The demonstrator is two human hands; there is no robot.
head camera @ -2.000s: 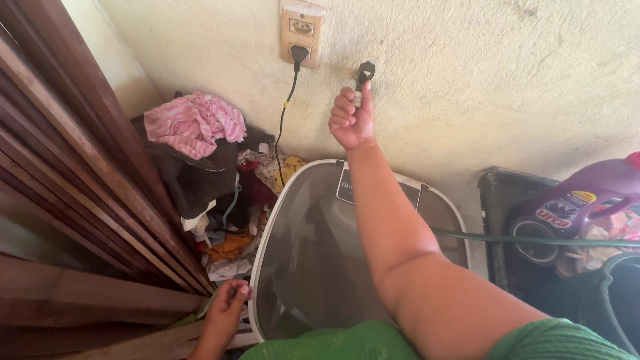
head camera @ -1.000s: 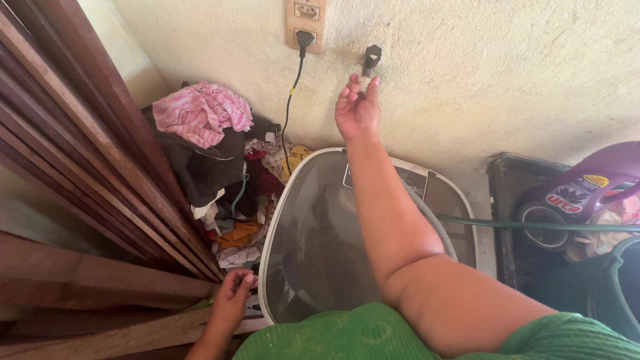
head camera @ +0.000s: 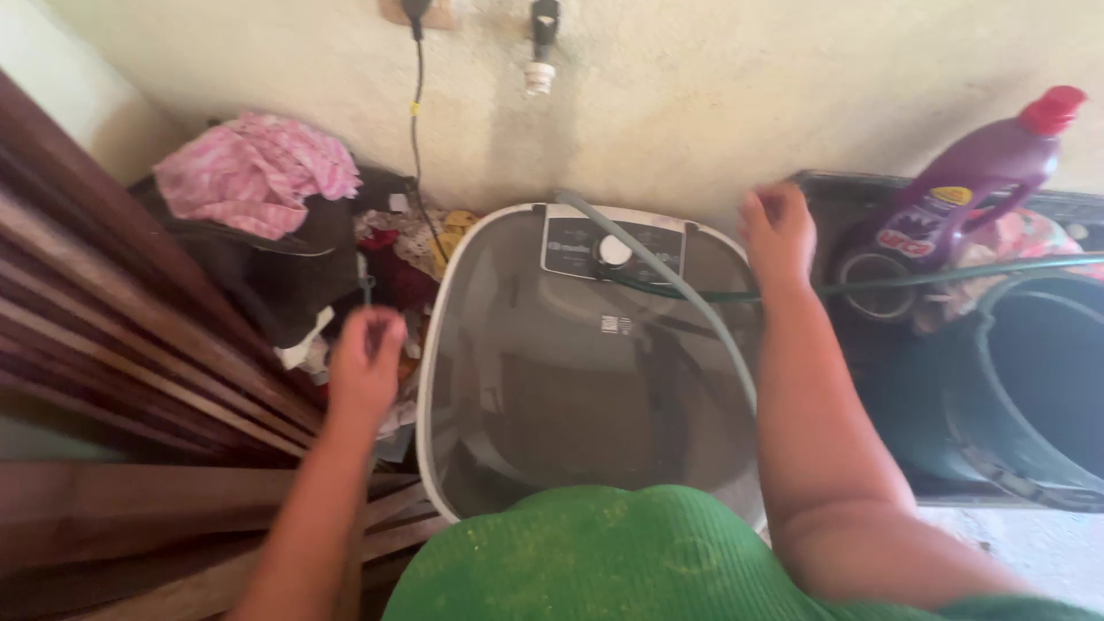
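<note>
My left hand (head camera: 366, 349), blurred, hovers near the pile of clothes at the left of the washing machine (head camera: 569, 379), its fingers curled; whether it holds anything is unclear. My right hand (head camera: 780, 228) is beside the machine's back right corner, thumb and fingers loosely bent, with nothing visible in it. The machine's grey see-through lid is down, and its control panel with a white knob (head camera: 615, 250) lies at the back. A grey-green hose (head camera: 690, 293) curves across the panel and lid. On the wall above is a black tap (head camera: 544, 30) with a white end fitting (head camera: 540, 78).
A purple detergent bottle (head camera: 966, 185) with a red cap and a dark green bucket (head camera: 975, 388) stand at the right, beside a dark basin (head camera: 815, 194). Pink cloth (head camera: 259, 172) tops the clothes pile. Brown wooden slats (head camera: 129, 285) line the left. A black cord (head camera: 416, 129) hangs from the wall socket.
My right hand has left the wall tap and come down to the right, beside the machine. My left hand has moved up toward the clothes pile. The view has shifted lower.
</note>
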